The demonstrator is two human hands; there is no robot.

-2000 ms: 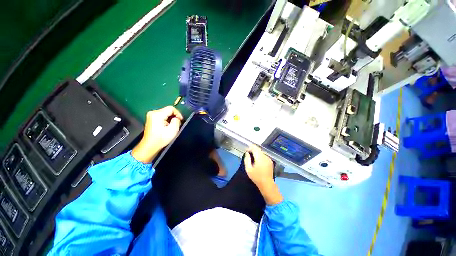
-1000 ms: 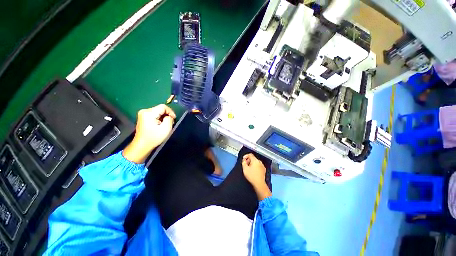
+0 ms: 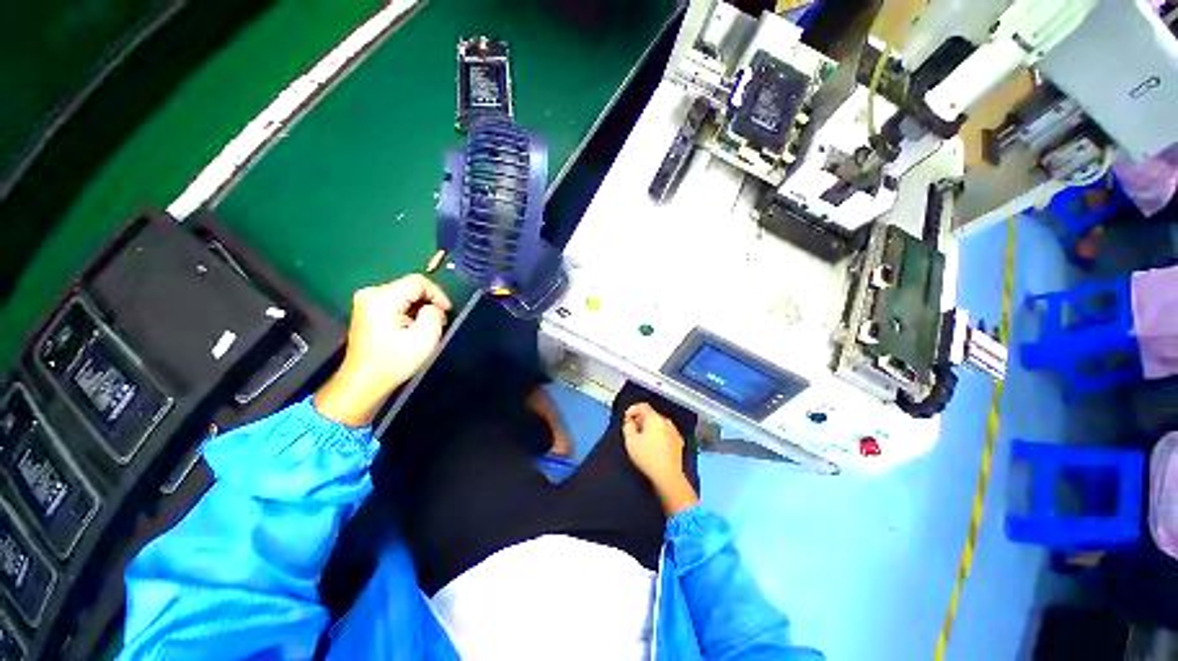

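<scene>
My left hand [image 3: 388, 338] rests at the edge of the green bench, fingers curled, with nothing seen in it. My right hand [image 3: 654, 446] rests loosely curled on my right thigh, with nothing seen in it. The white two-station machine [image 3: 723, 278] stands to the right. A part-built phone [image 3: 770, 100] lies in its left fixture, at the far side. The right fixture [image 3: 900, 300] shows a dark greenish surface. The machine's head stands between the fixtures. The touchscreen [image 3: 726, 373] on the front is lit blue.
A dark blue fan [image 3: 497, 207] stands at the bench edge, with another part-built phone [image 3: 485, 85] beyond it. A black foam tray [image 3: 194, 304] holds several phones at left. Blue stools [image 3: 1075, 495] and seated people are at right.
The left fixture with its phone has slid away from me, toward the machine's far side. The machine's head has moved. My right hand has shifted slightly onto the thigh; my left hand stays curled.
</scene>
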